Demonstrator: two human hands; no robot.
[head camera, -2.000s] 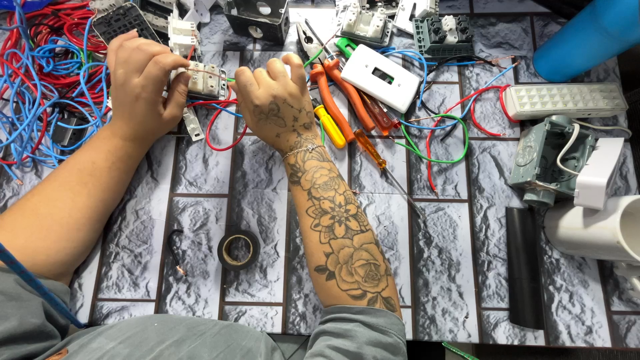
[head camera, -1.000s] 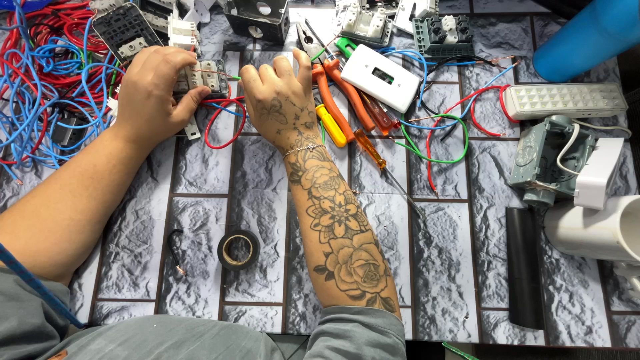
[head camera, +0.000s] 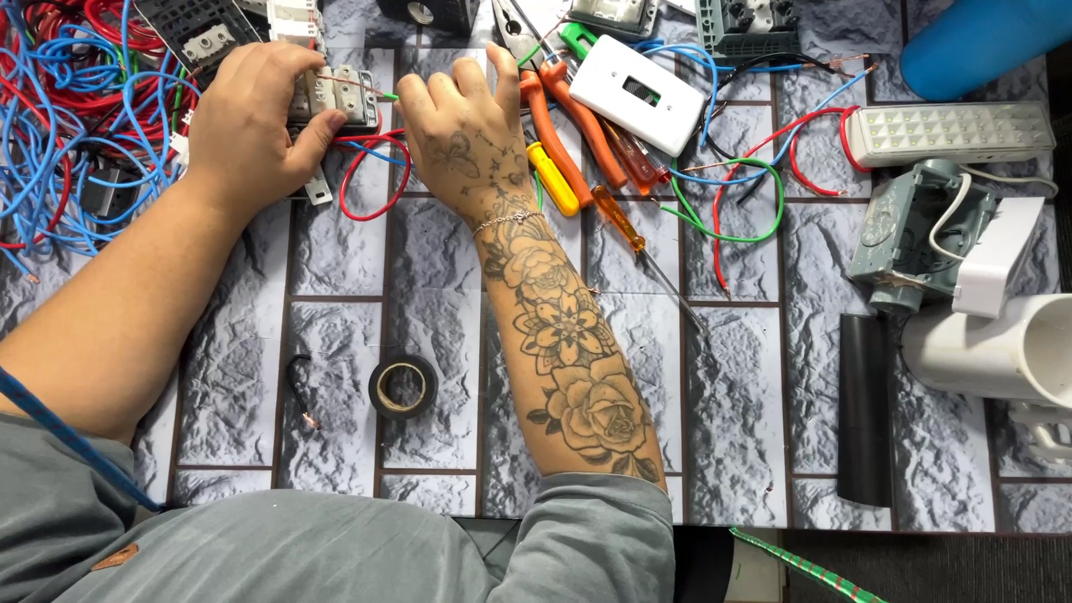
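My left hand (head camera: 260, 126) grips a white-and-grey electrical switch module (head camera: 345, 94), thumb on its near edge and fingers over its left side. A green insulated wire with a long bare copper end (head camera: 362, 85) lies across the top of the module. Its green part runs to my right hand (head camera: 466, 126), whose curled fingers are on it; the fingertips are hidden. A red wire loop (head camera: 374, 176) and a blue wire come out below the module. Right of my right hand lie orange-handled pliers (head camera: 557, 138), a yellow-handled screwdriver (head camera: 553, 178) and a white switch cover plate (head camera: 638, 94).
Tangled red and blue wires (head camera: 75, 126) fill the upper left. Black electrical tape (head camera: 404, 387) and a short black wire (head camera: 299, 394) lie nearer me. An orange-handled screwdriver (head camera: 620, 219), an LED light (head camera: 950, 134), a grey conduit box (head camera: 909, 226), a black tube (head camera: 865, 410) and white pipe (head camera: 988, 347) are on the right.
My left hand has shifted from the module's upper left, its thumb now lower on the near edge. My right hand's fingers have spread a little, and the bare copper over the module now shows plainly.
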